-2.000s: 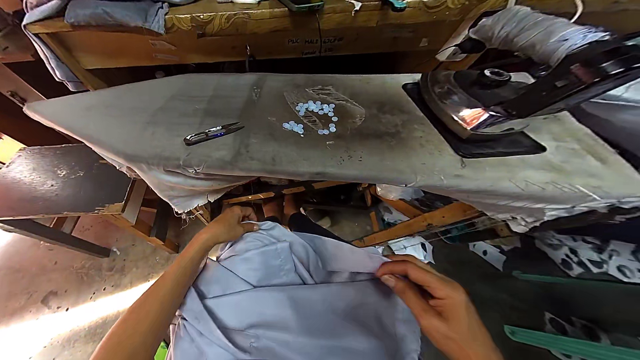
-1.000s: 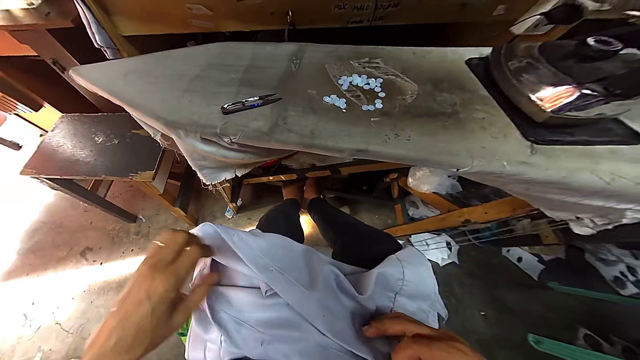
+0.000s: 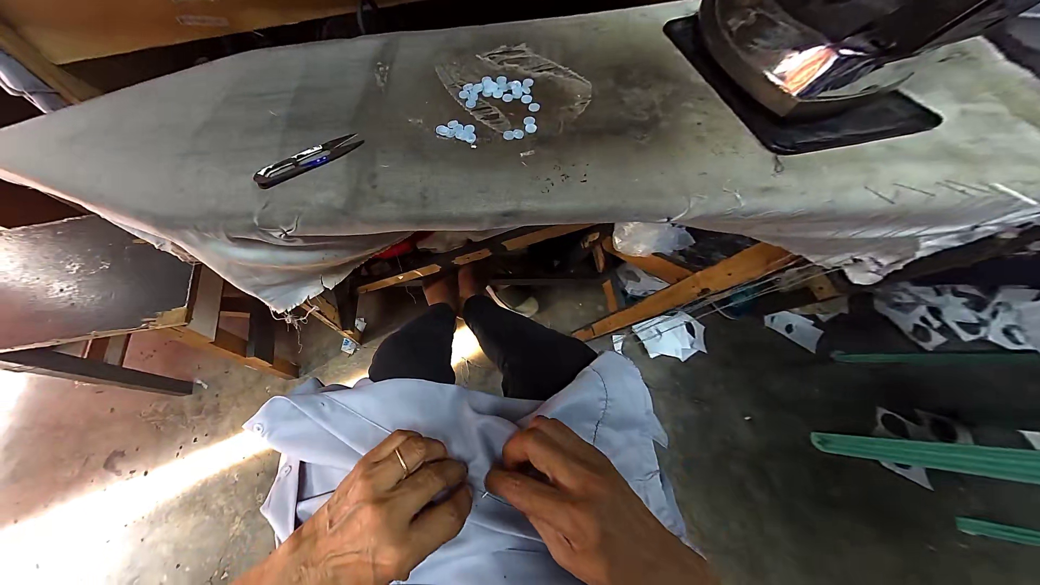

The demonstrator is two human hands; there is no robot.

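Note:
A pale blue-grey buttoned garment (image 3: 626,406) lies across my lap. My left hand (image 3: 390,504), with a ring on one finger, pinches its cloth near the middle. Close beside it on the right, my right hand (image 3: 561,496) grips the cloth too, with a thin, light, needle-like thing at its fingertips. Small buttons show along the garment's left edge. On the cloth-covered ironing board ahead, thread snips (image 3: 307,161) lie left of a scatter of light blue buttons (image 3: 496,89).
An iron (image 3: 800,65) rests on a black pad (image 3: 861,126) at the board's right. A dark wooden bench (image 3: 89,276) stands at the left. Wooden struts (image 3: 691,288) and paper scraps (image 3: 670,333) are below the board, and green bars (image 3: 926,457) at the lower right.
My hands have come close together over the garment; a second ago they were far apart, the left one raised with its fingers apart. The garment has been shifted, and its buttoned edge now shows at the left.

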